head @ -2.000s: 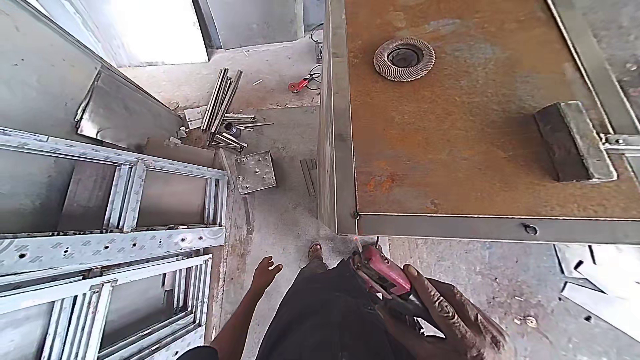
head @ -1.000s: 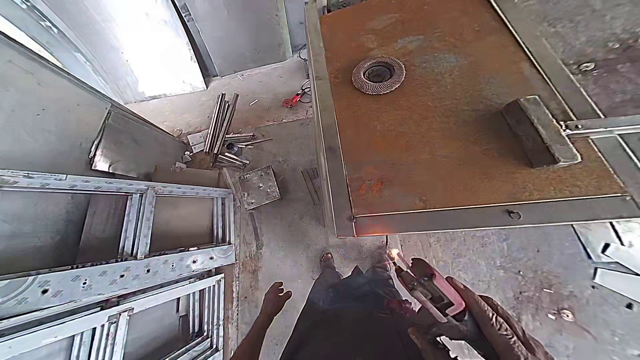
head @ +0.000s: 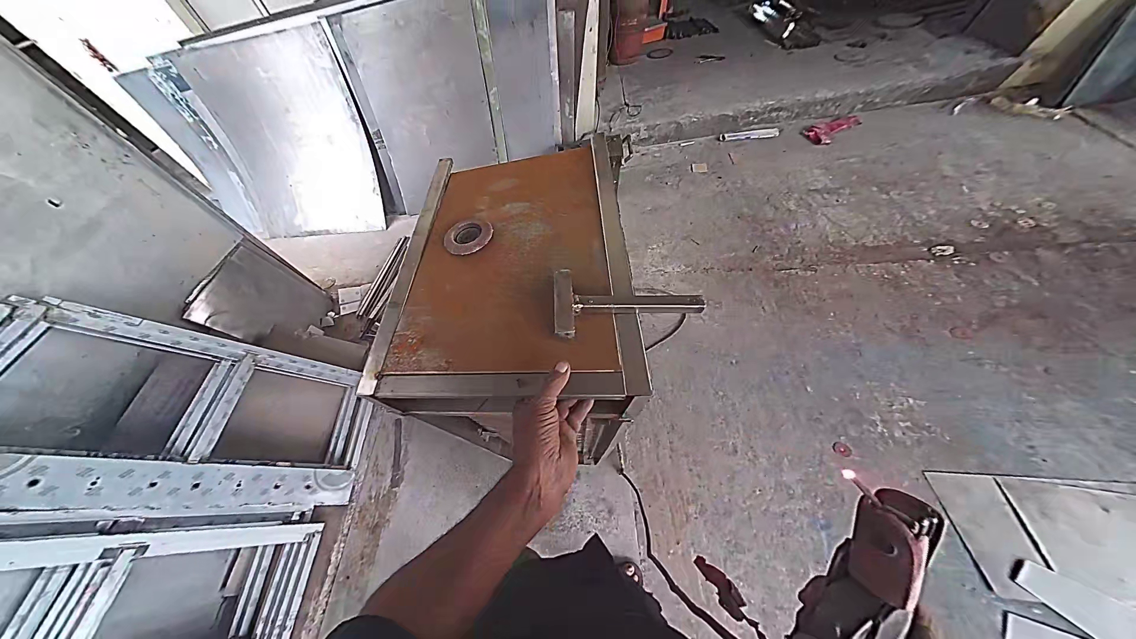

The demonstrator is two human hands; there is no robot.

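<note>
My left hand [head: 546,439] grips the near edge of a metal-framed table with a rusty steel top [head: 524,266], thumb above and fingers beneath the rim. My right hand [head: 821,599], partly hidden at the bottom right, is around a red welding electrode holder [head: 890,541]. From its jaws sticks a short electrode with a glowing tip [head: 849,476], off to the right of the table. A flap disc [head: 468,237] lies on the rusty top. Near the top's right side lies a T-shaped steel hammer [head: 564,303], its handle reaching past the edge.
Metal frames [head: 177,488] are stacked at the left, and sheet panels [head: 426,89] lean at the back. Steel tubes [head: 383,284] lie left of the table. A dark cable [head: 652,541] crosses the floor below. Cut metal sheets [head: 1065,524] lie at the lower right.
My left hand, free in the air before, now grips the table's near edge. The electrode holder has moved away from the table's near left corner to the right. The view has shifted widely.
</note>
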